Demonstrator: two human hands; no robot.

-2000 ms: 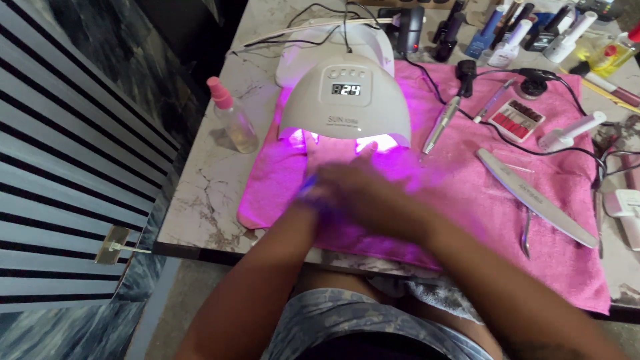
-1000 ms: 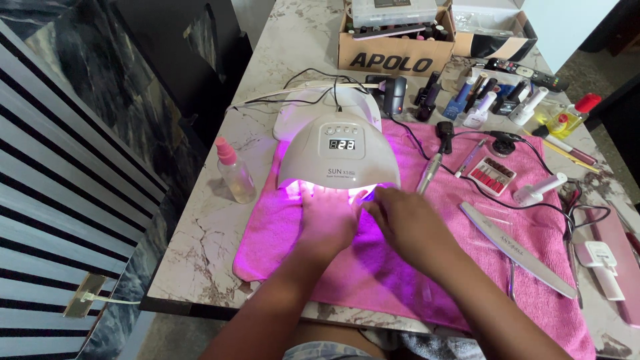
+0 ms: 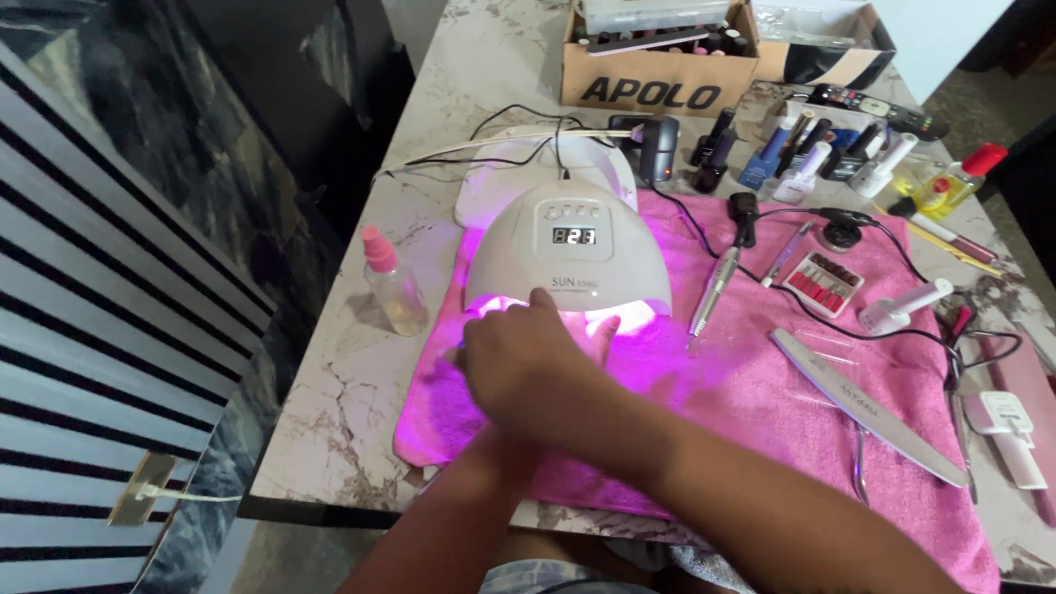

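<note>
A white nail-curing lamp point(image 3: 569, 247) stands lit with violet light on a pink towel point(image 3: 891, 412), its display showing digits. My left hand point(image 3: 587, 330) lies palm side unseen in the mouth of the lamp, mostly hidden by the housing and my other hand; its thumb shows at the right of the opening. My right hand point(image 3: 524, 359) crosses over my left wrist, just in front of the lamp's left side, with its back up. Whether its fingers hold anything I cannot tell; a small bit of blue shows beside them.
Left of the towel stands a spray bottle point(image 3: 394, 285). To the right lie an electric nail drill point(image 3: 716, 289), a tray of drill bits point(image 3: 818, 283) and a nail file point(image 3: 866, 404). Polish bottles point(image 3: 799, 172) and a cardboard box point(image 3: 656, 78) stand behind, among black cables.
My right hand has moved from the right side of the lamp's opening to the left, across my left wrist. My left hand remains at the lamp. The displayed number has dropped.
</note>
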